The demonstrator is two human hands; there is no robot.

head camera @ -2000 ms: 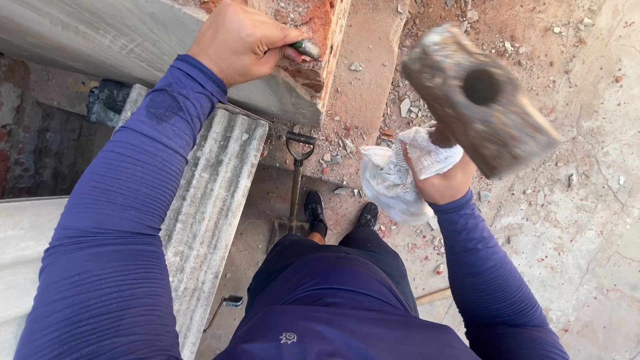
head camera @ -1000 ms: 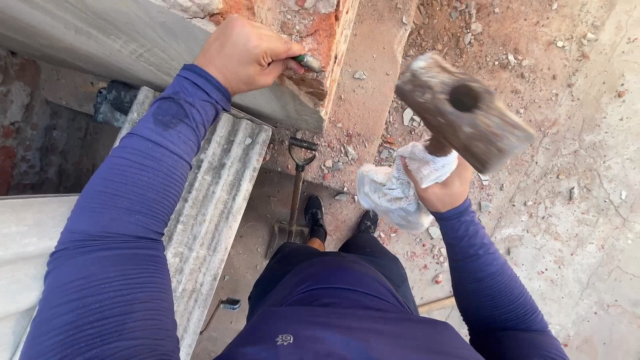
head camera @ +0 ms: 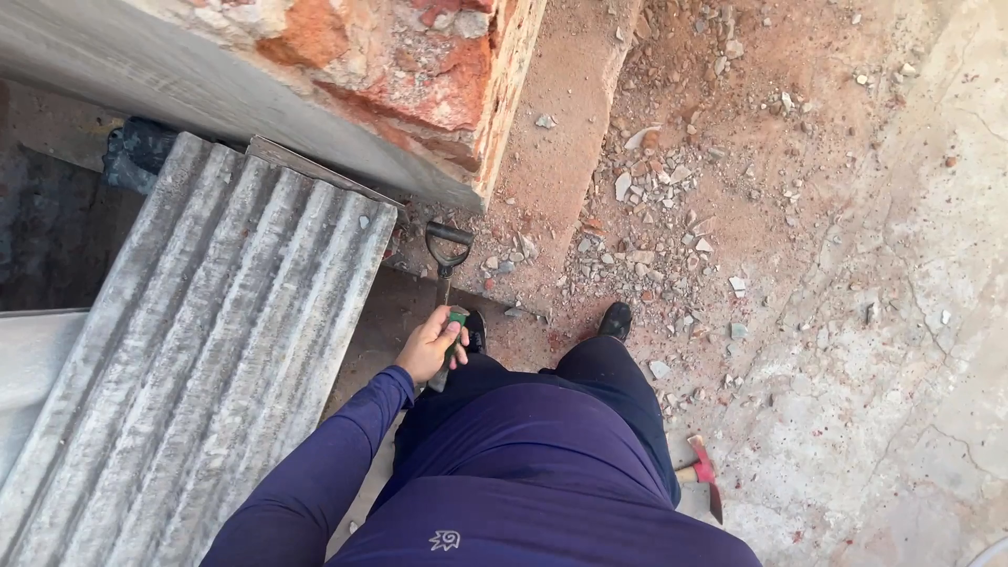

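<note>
My left hand (head camera: 429, 344) is closed around a green-handled chisel (head camera: 455, 323), low in front of my left thigh. The tool's lower end is partly hidden by the fingers. Just beyond the hand, a shovel (head camera: 449, 248) stands with its black D-shaped grip up; my hand and leg hide its lower part. My right hand is out of view, and neither the hammer nor the white cloth shows. The top of the wall (head camera: 394, 75) at the upper left is rough, broken red brick with grey render down its side.
A corrugated grey sheet (head camera: 213, 331) lies at my left, beside a dark recess. Rubble (head camera: 654, 189) is scattered over the ground ahead and to the right. A red-headed pick or hoe (head camera: 703, 476) lies near my right leg. A dark bag-like object (head camera: 138, 153) sits by the wall.
My left hand has come down from the broken brick, still holding the green-handled tool. My right hand, with the hammer and white cloth, has left the view.
</note>
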